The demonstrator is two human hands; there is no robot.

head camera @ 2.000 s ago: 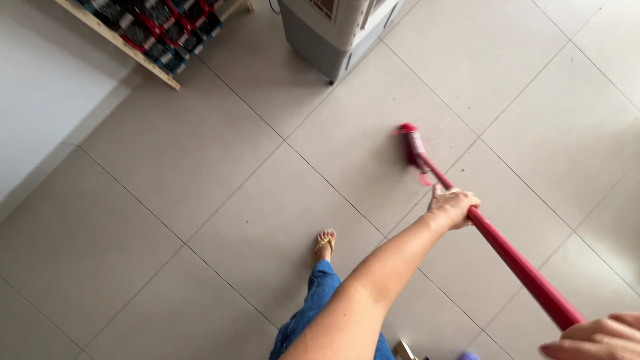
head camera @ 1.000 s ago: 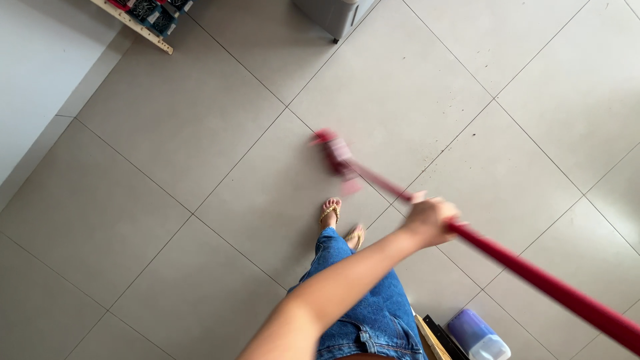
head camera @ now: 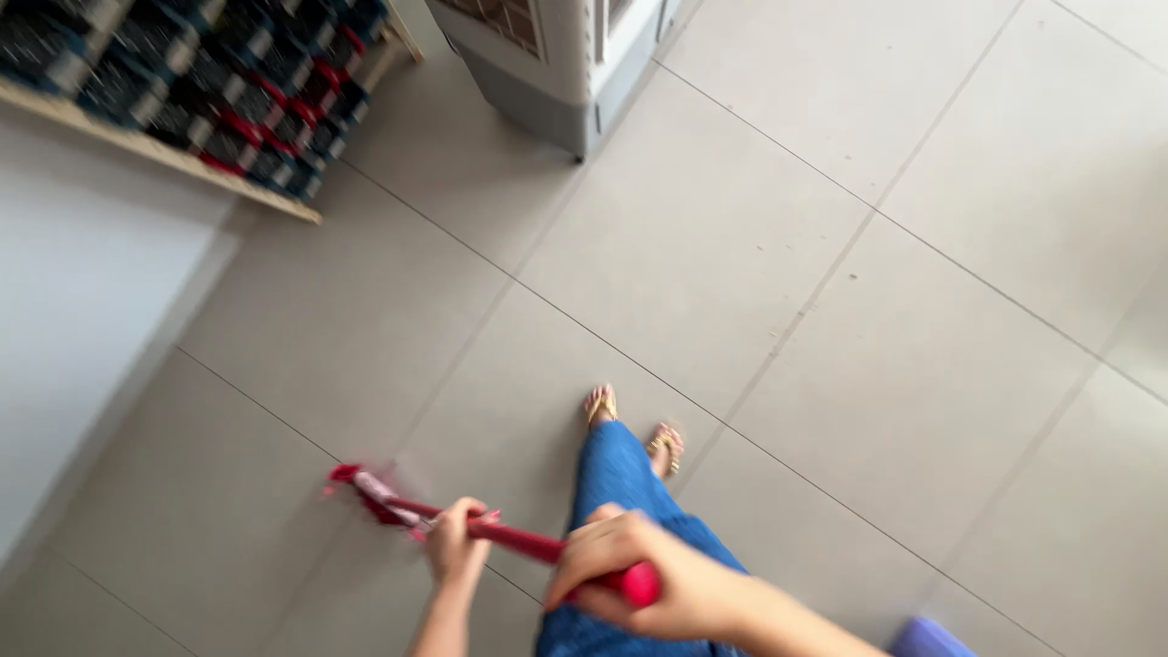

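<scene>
A broom with a red handle (head camera: 525, 540) slants across the lower middle of the head view, its red and pinkish head (head camera: 379, 500) low over the tiled floor at the left, blurred. Around the shaft nearer the broom head, my left hand (head camera: 456, 540) is closed. My right hand (head camera: 630, 575) grips the handle close to its rounded red end. Whether the bristles touch the floor cannot be told.
Small bits of debris (head camera: 776, 338) lie on the floor tiles right of my sandalled feet (head camera: 600, 404). A grey and white appliance (head camera: 547, 100) stands ahead. Upper left is a wooden rack (head camera: 164, 160) of dark and red items beside a white wall (head camera: 100, 274). A purple object (head camera: 929, 639) is at the bottom edge.
The broom head has swept from ahead of my feet to their left. My right hand, out of view one second ago, now shows on the handle's end. The view has shifted.
</scene>
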